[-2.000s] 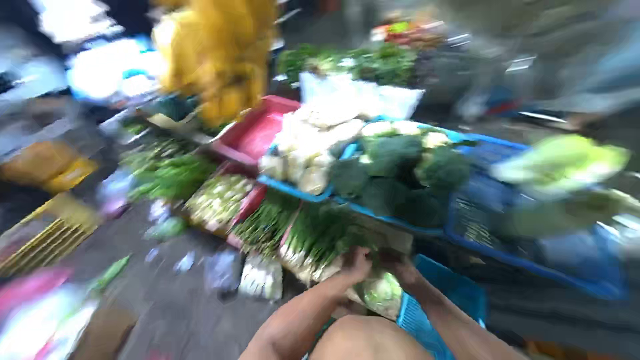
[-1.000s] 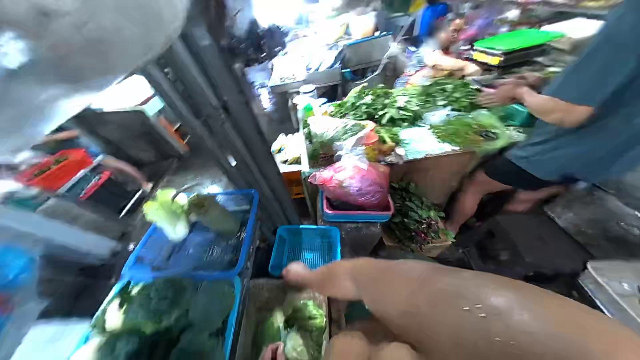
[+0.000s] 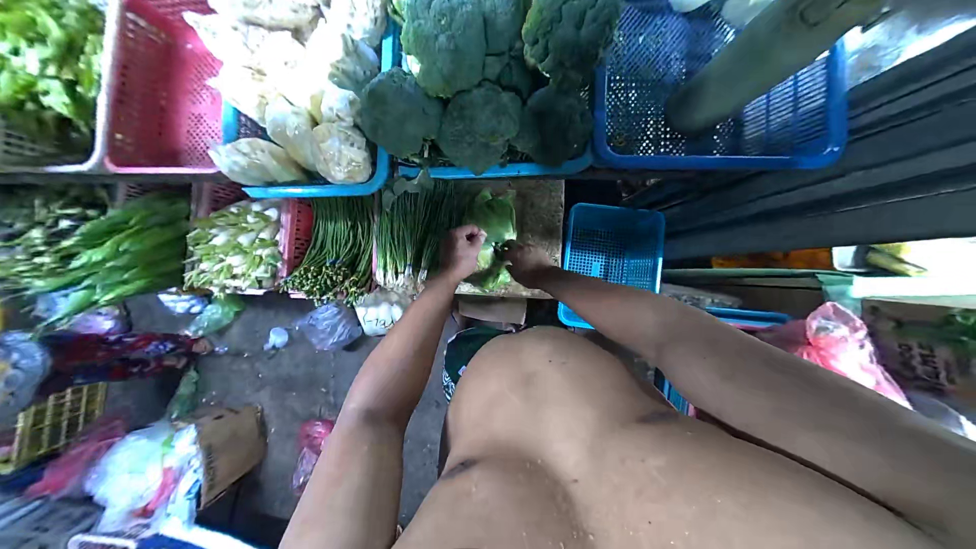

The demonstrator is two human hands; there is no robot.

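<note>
On a worn board [image 3: 540, 221] lie leafy green vegetables [image 3: 494, 217], perhaps cabbage, in front of my body. My left hand [image 3: 463, 250] is at their left edge with its fingers curled, and whether it grips a leaf is unclear. My right hand [image 3: 524, 261] touches them from the right, its fingertips bent in over a dark spot between the leaves. Long green stalks [image 3: 415, 229] stand in bundles just left of my left hand. Broccoli heads [image 3: 480, 122] fill a blue basket beyond both hands.
An empty blue basket [image 3: 616, 242] is right of the board. Behind are a larger blue basket [image 3: 720, 156] holding a long green vegetable, bagged pale vegetables [image 3: 305, 114] and a pink basket [image 3: 164, 91]. Plastic bags [image 3: 329, 326] and a cardboard box [image 3: 230, 454] lie on the floor at left.
The view has swung strongly, from the aisle with another person at a stall back down to the board. Both hands are now together at the leafy vegetables.
</note>
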